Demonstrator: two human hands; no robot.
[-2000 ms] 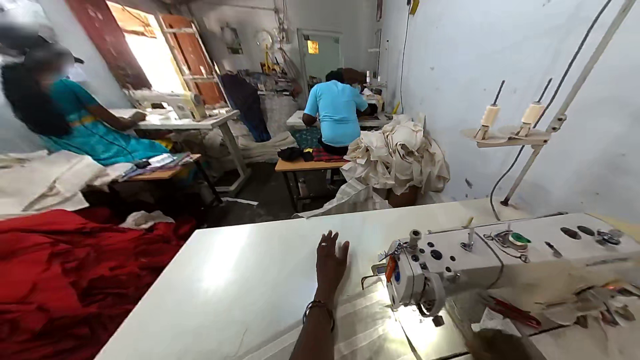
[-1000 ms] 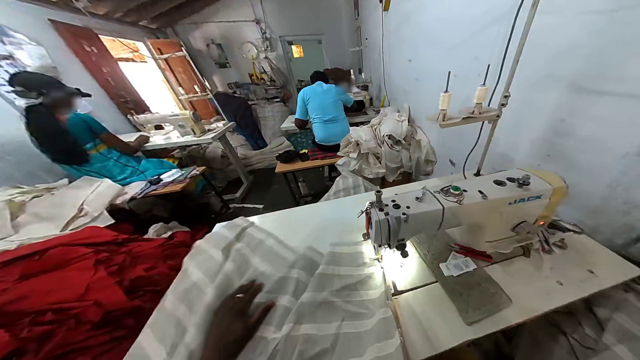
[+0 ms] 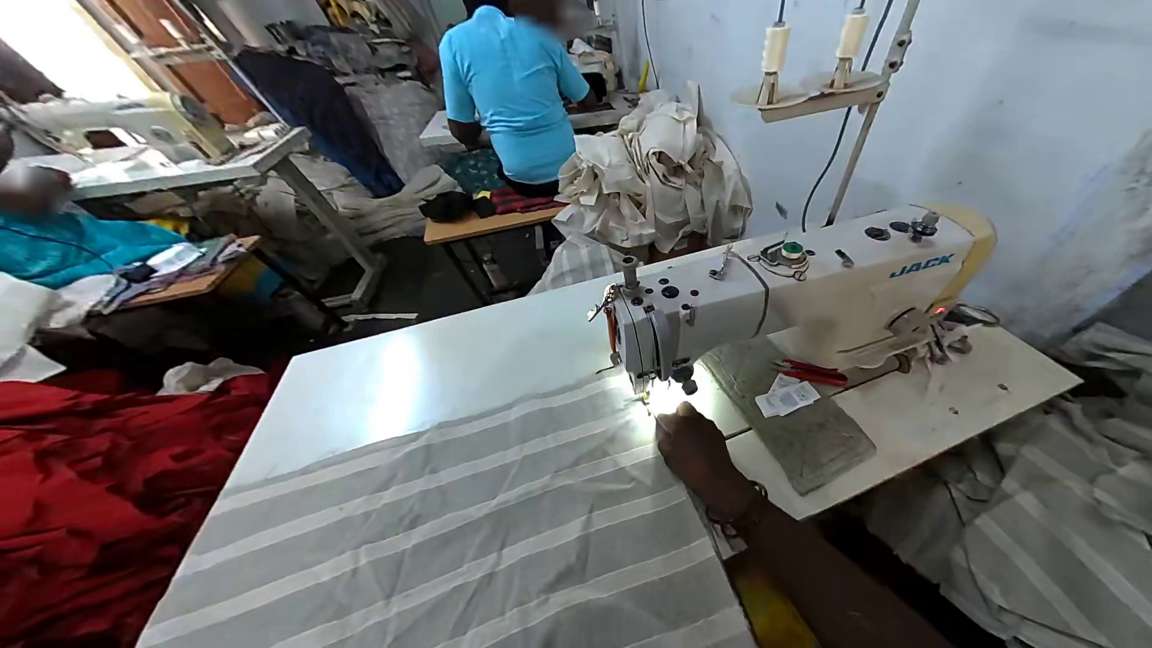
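A grey cloth with white stripes [image 3: 450, 531] lies spread over the left part of the white sewing table, its right corner by the lit needle area. My right hand [image 3: 700, 454], with a bracelet at the wrist, reaches in from the lower right. Its fingers are closed at the cloth's right edge, just in front of the needle and presser foot; glare partly hides the fingertips. Above the hand stands the head of a white Jack industrial sewing machine [image 3: 792, 297], its lamp lit. My left hand is out of view.
Red-handled snips [image 3: 813, 373] and a paper label [image 3: 787, 396] lie by a grey pad [image 3: 810, 441] under the machine arm. Thread cones [image 3: 776, 47] stand behind. Red cloth [image 3: 108, 504] is heaped at left. A person in a blue shirt [image 3: 508, 90] sits ahead beside piled cream cloth [image 3: 657, 171].
The striped cloth now reaches the needle area, spread flatter than one second ago. My right hand has come in at its edge, and the hand seen on the cloth earlier is gone. The view has shifted.
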